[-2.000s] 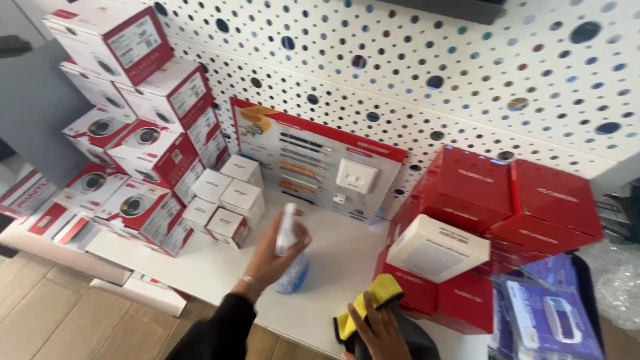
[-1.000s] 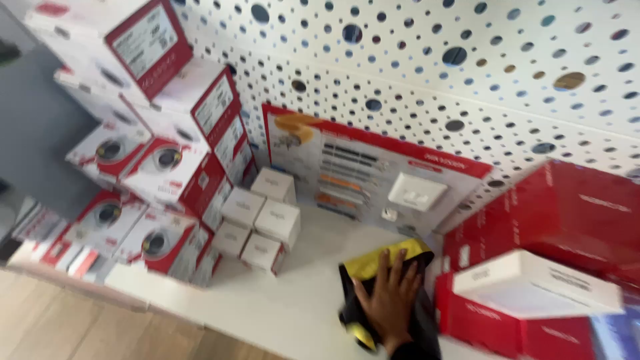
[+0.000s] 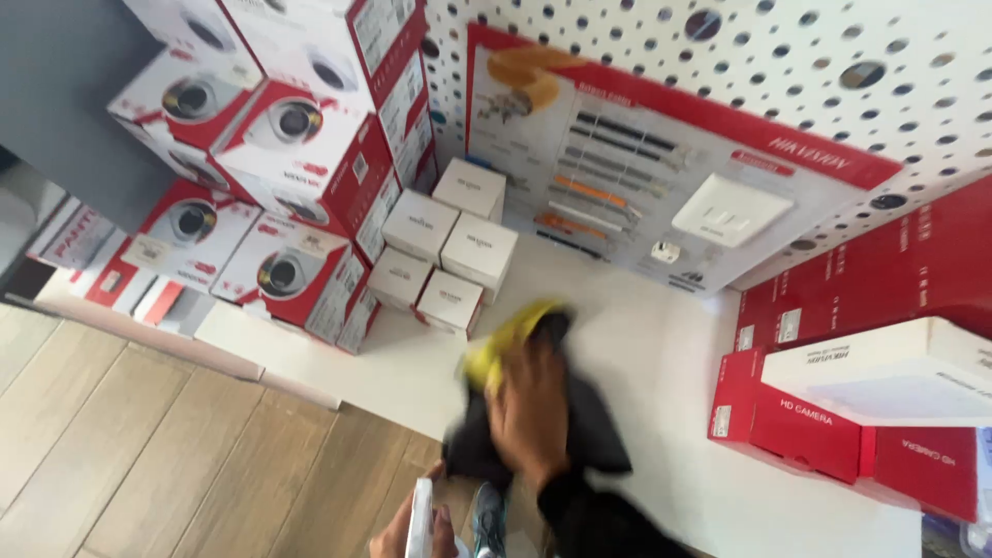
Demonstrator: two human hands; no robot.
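My right hand, blurred, is on a yellow and dark grey cloth at the front edge of the white shelf; the cloth is bunched at its fingers and its grey part hangs over the edge. At the bottom, my left hand holds a narrow white object in front of the shelf, seen end-on; it looks like the head of the spray bottle, whose body is mostly hidden. Small white boxes stand just behind and left of the cloth.
Stacked red and white camera boxes fill the left. A display board with cable samples leans on the perforated white panel. Red boxes with a white box on them stand right. A shoe shows over the wooden floor.
My right hand and the cloth have moved from beside the red boxes to the shelf's front edge. Two seconds ago my left hand held the spray bottle over the shelf; now it is before the edge.
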